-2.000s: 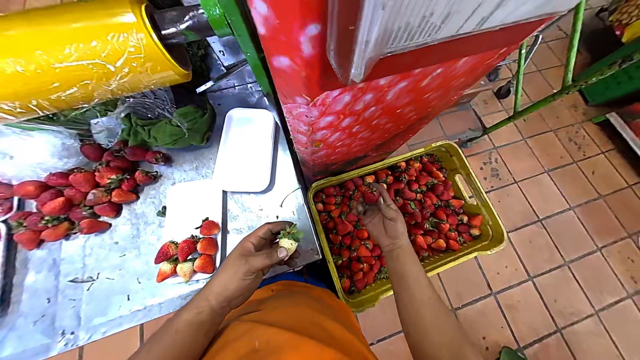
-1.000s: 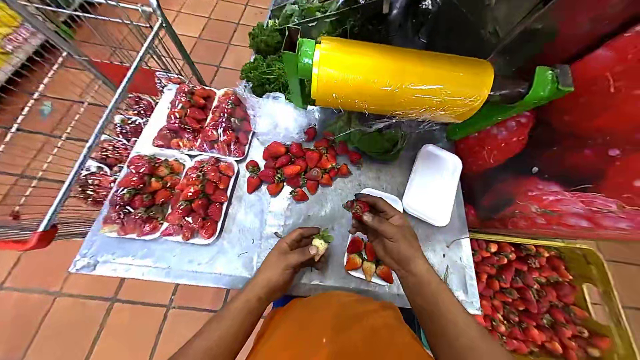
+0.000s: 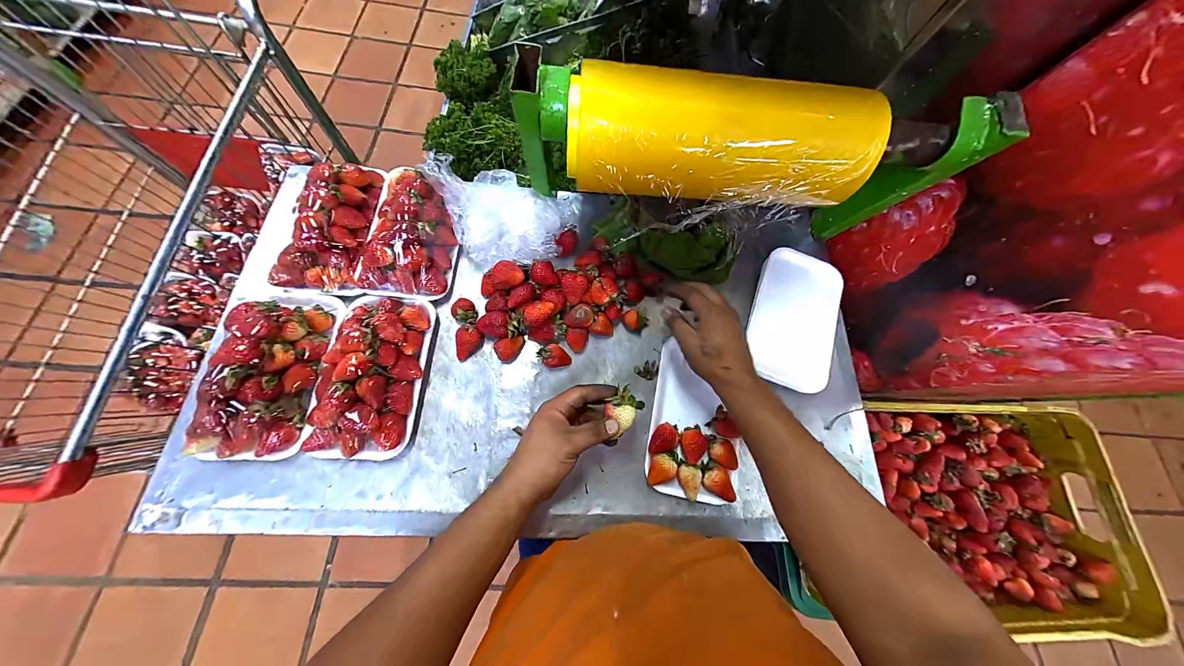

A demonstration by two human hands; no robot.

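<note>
A pale, unripe strawberry (image 3: 622, 416) with green leaves is held between the thumb and fingers of my left hand (image 3: 569, 430), above the metal table. My right hand (image 3: 708, 338) reaches over the top end of a white foam tray (image 3: 680, 384), its fingertips near the right edge of a loose strawberry pile (image 3: 555, 301); whether they touch a berry I cannot tell. Several strawberries (image 3: 692, 446) lie in the lower part of that tray. To its right rest empty white foam trays (image 3: 795, 319), stacked.
Wrapped strawberry trays (image 3: 370, 379) cover the table's left side, beside a wire cart (image 3: 176, 240). Behind the pile are crumpled plastic film (image 3: 509, 222) and a yellow film roll (image 3: 731, 129) on a green holder. A yellow crate (image 3: 1110, 518) of strawberries stands at the lower right.
The view has swung left from the crate. My right hand has moved from the crate to over the tray, then up toward the pile, no longer showing the dark red berry it held a second ago.
</note>
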